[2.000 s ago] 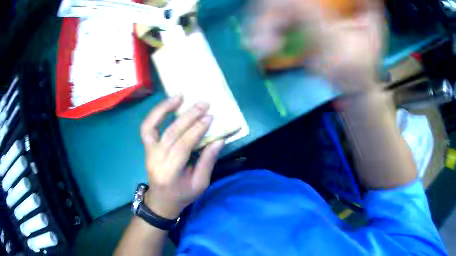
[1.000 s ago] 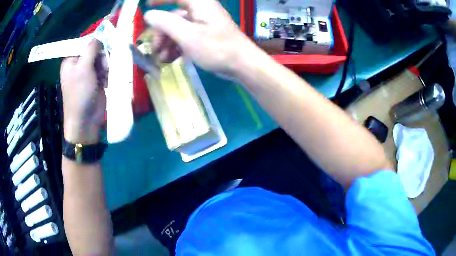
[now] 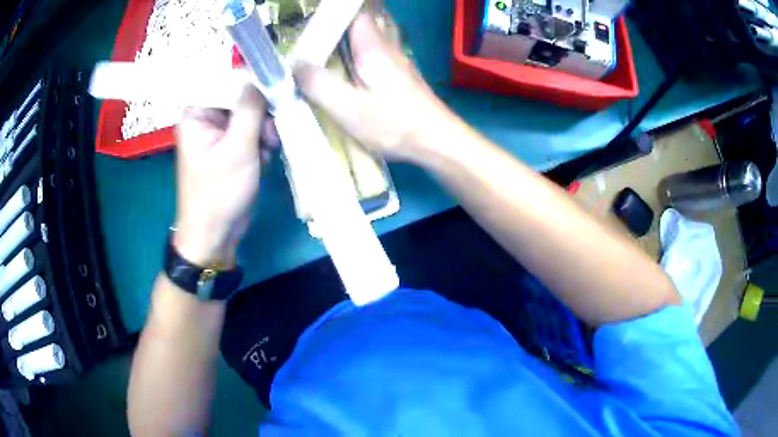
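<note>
The white arm unit (image 3: 337,218) has several arms around a hub, with a clear part at the top. It is above the cream-yellow fixture (image 3: 365,175) and hides much of it. My left hand (image 3: 223,162) grips the unit near the hub, below the arm that points left. My right hand (image 3: 371,94) is at the hub's right side with its fingers on the unit. Its fingertips are partly hidden and slightly blurred.
A red bin (image 3: 111,128) of small white strips is behind the left arm. The screw feeder (image 3: 550,43) stands in a second red tray (image 3: 546,81). A black foam rack (image 3: 72,213) is at left. A metal flask (image 3: 712,188) and white cloth (image 3: 693,256) lie on the brown shelf at right.
The white unit and my left hand have moved right, over the fixture. My right hand has shifted right and now touches the unit. Earlier, my right hand held the blurred orange-and-green driver.
</note>
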